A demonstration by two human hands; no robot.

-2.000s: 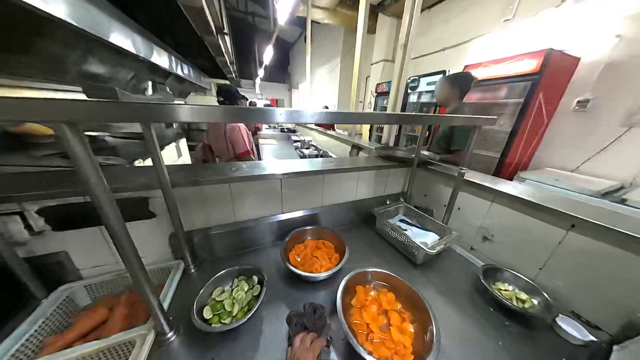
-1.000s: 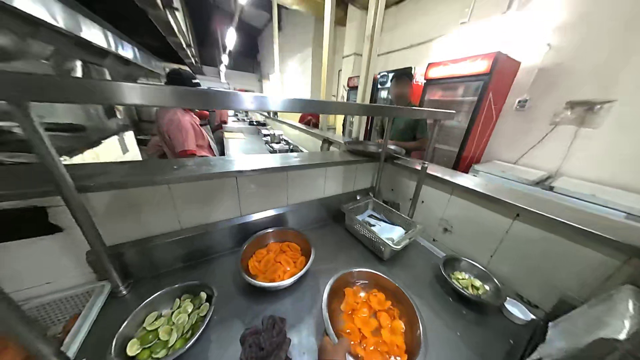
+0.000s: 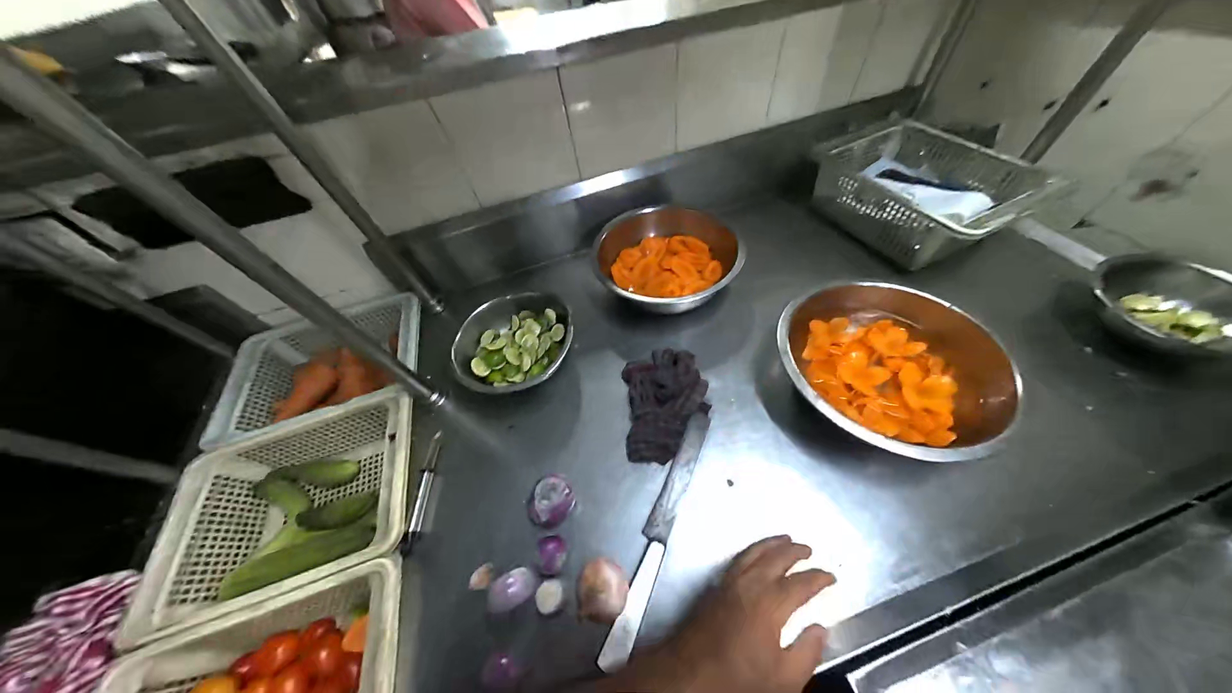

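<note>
My left hand [image 3: 760, 616] is over the steel counter at the bottom centre, palm down, fingers spread and holding nothing. Left of it lies a knife with a white handle [image 3: 632, 606], its blade tip touching a dark crumpled cloth [image 3: 664, 404]. A whole onion [image 3: 603, 589] rests beside the handle, with a cut purple onion [image 3: 551, 500] and several onion pieces [image 3: 512, 589] to the left. Beyond the hand stands a large steel bowl of orange carrot slices [image 3: 991, 385]. My right hand is out of view.
Behind stand a smaller bowl of carrot slices [image 3: 616, 289], a bowl of cut limes [image 3: 462, 337] and a basket [image 3: 924, 231]. Crates with carrots [image 3: 221, 385], cucumbers [image 3: 395, 462] and tomatoes [image 3: 385, 587] line the left, beside a peeler-like tool [image 3: 422, 496]. Another bowl [image 3: 1107, 289] is at right.
The view has tilted down strongly. My left hand was beside the dark cloth, then at the large carrot bowl's rim; now it is away from both, over the counter.
</note>
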